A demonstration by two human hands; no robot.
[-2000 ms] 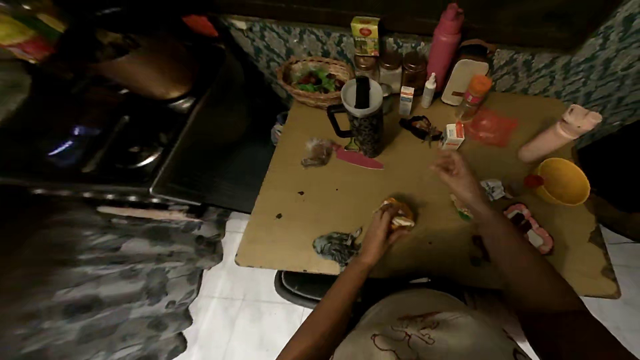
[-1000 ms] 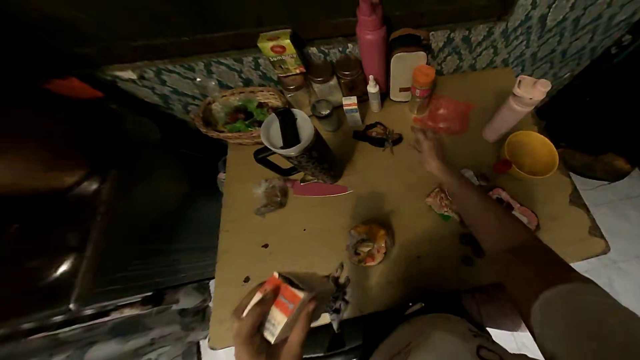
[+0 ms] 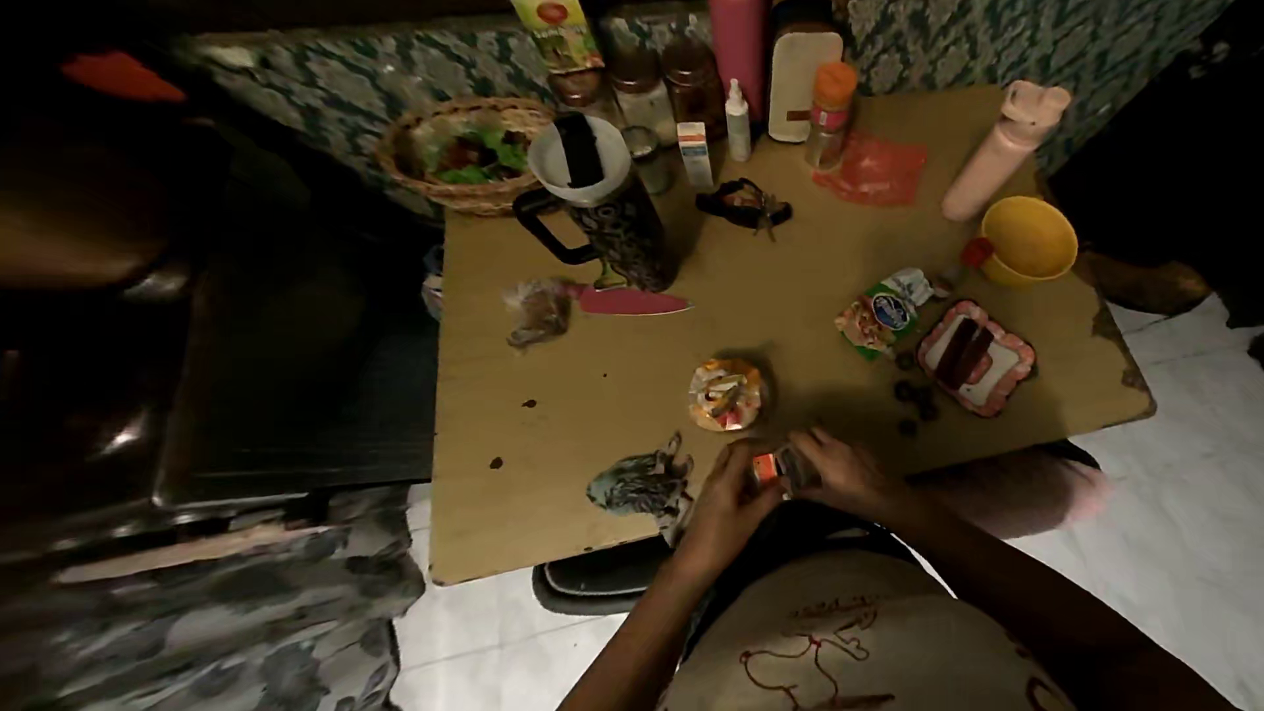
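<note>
Close to my body at the table's front edge, my left hand (image 3: 736,499) grips a small orange and white carton (image 3: 766,468). My right hand (image 3: 837,472) is at the carton's other side, its fingers around a dark end that is too dim to make out. Just beyond my hands lies a crumpled orange and white packet (image 3: 726,394). A patterned cloth (image 3: 640,484) lies left of my left hand. A pink-bladed knife (image 3: 634,301) rests farther back beside a clear plastic bag (image 3: 538,314). Right of it, a green food packet (image 3: 884,311) lies near a pink-rimmed tray (image 3: 978,357).
A tall patterned tumbler (image 3: 617,212) with a handle stands beside a wicker basket (image 3: 464,153) of greens. Jars, a white dropper bottle (image 3: 738,120) and an orange-capped bottle (image 3: 830,114) line the back. A yellow bowl (image 3: 1029,240) and pink bottle (image 3: 1005,148) stand at the right. The stove is at the left.
My right hand has come back from the far side of the table to the carton. The carton in my left hand has moved right, in front of my body. The left hand was at the orange packet earlier.
</note>
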